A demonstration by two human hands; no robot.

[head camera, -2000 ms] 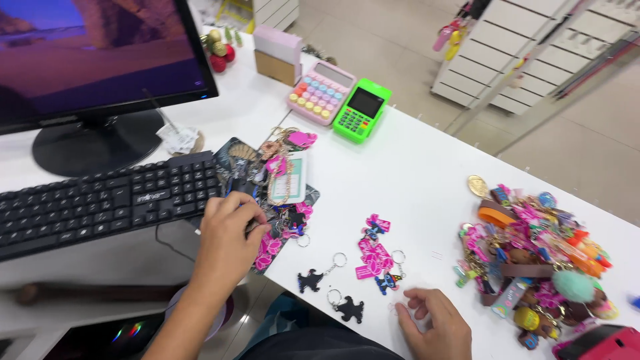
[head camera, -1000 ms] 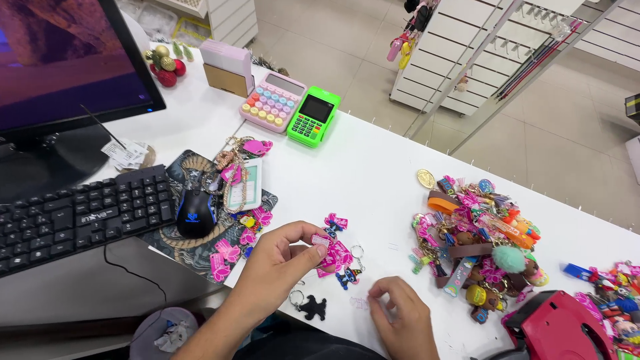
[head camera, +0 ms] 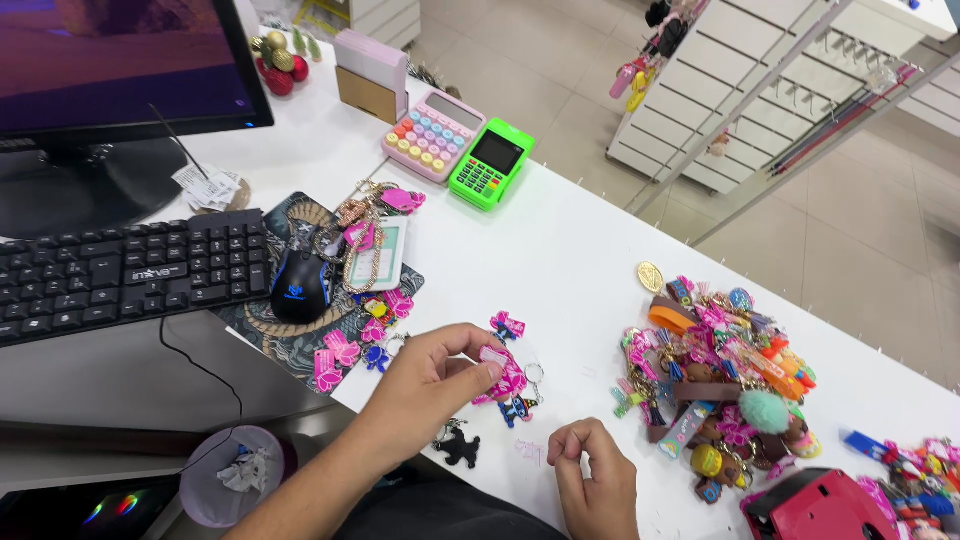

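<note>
My left hand (head camera: 435, 382) pinches a pink printed tag (head camera: 508, 375) between thumb and fingers, over other pink tags on the white counter. Touching that group, a blue character keychain (head camera: 517, 411) lies with its metal ring to the upper right. Beneath my left wrist's right side is a black figure keychain (head camera: 459, 448), its ring partly hidden. My right hand (head camera: 596, 472) rests near the counter's front edge with curled fingers, beside faint pink marks (head camera: 529, 451); nothing shows in it. More tagged keychains (head camera: 375, 356) lie left of my left hand, partly on the mouse pad.
A large keychain pile (head camera: 720, 382) and a red device (head camera: 821, 506) are at right. A green card terminal (head camera: 492, 163), pink calculator (head camera: 433, 135), black mouse (head camera: 300, 285), keyboard (head camera: 135, 274) and monitor stand at left and back. A waste bin (head camera: 232, 476) is below.
My left hand has moved from the keychains by the mouse pad to the pink tags in the middle, and holds one. The view has shifted to the right.
</note>
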